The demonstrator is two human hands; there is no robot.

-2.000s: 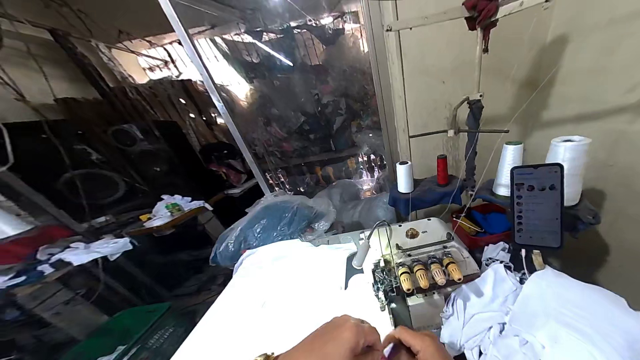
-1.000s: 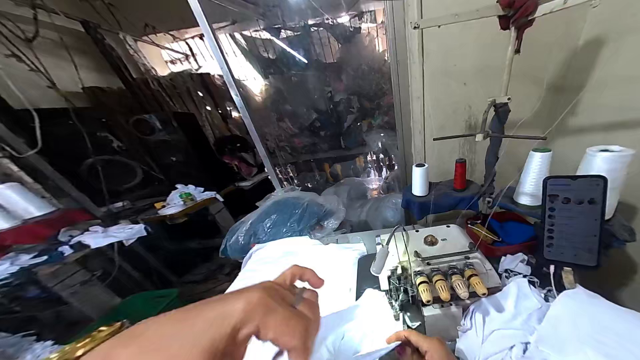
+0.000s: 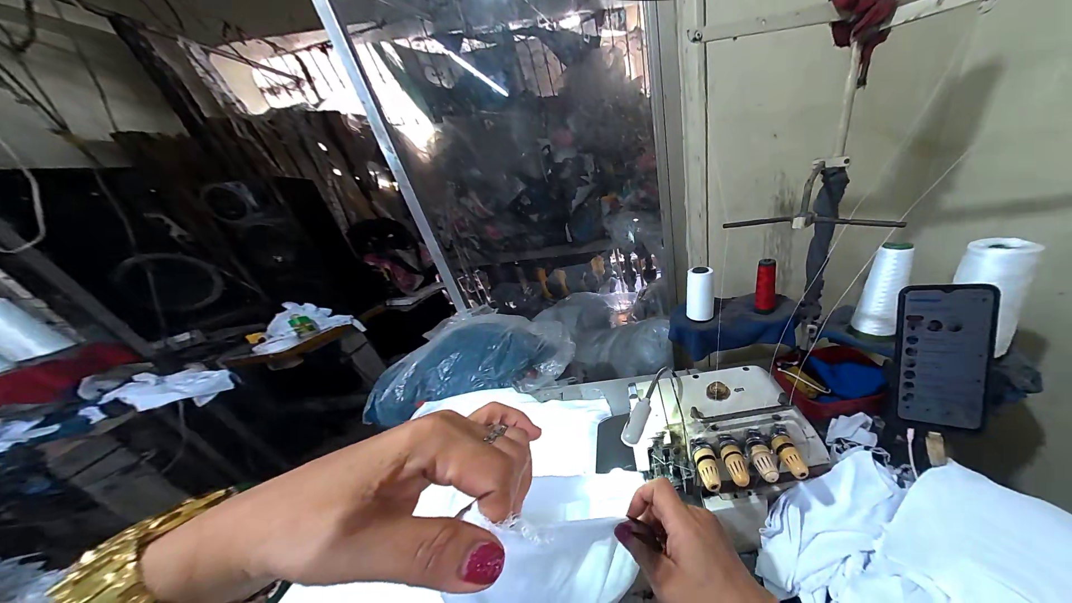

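Note:
White fabric (image 3: 578, 557) lies in front of an overlock sewing machine (image 3: 737, 410) with several yellow tension dials. My right hand (image 3: 682, 536) pinches the fabric's edge between thumb and forefinger, just left of the machine's front. Over the fabric's left part is my left hand (image 3: 444, 494), wearing a ring and a gold cuff; its thumb stands apart from the curled fingers, and loose threads show near the fingertips. Whether those fingers hold the fabric cannot be told. More white cloth lies flat behind both hands, left of the machine.
White cloth is heaped (image 3: 946, 536) at the right. Behind it stand a smartphone (image 3: 946, 356), white thread cones (image 3: 885, 289) and a red thread spool (image 3: 765, 286). A plastic bag with blue contents (image 3: 469, 360) sits behind the work. Threads run down from a thread stand (image 3: 825, 222).
Two seconds ago both hands were close together at the bottom; my left hand has since moved away to the left. My right hand now shows higher, with the fabric edge in its fingers.

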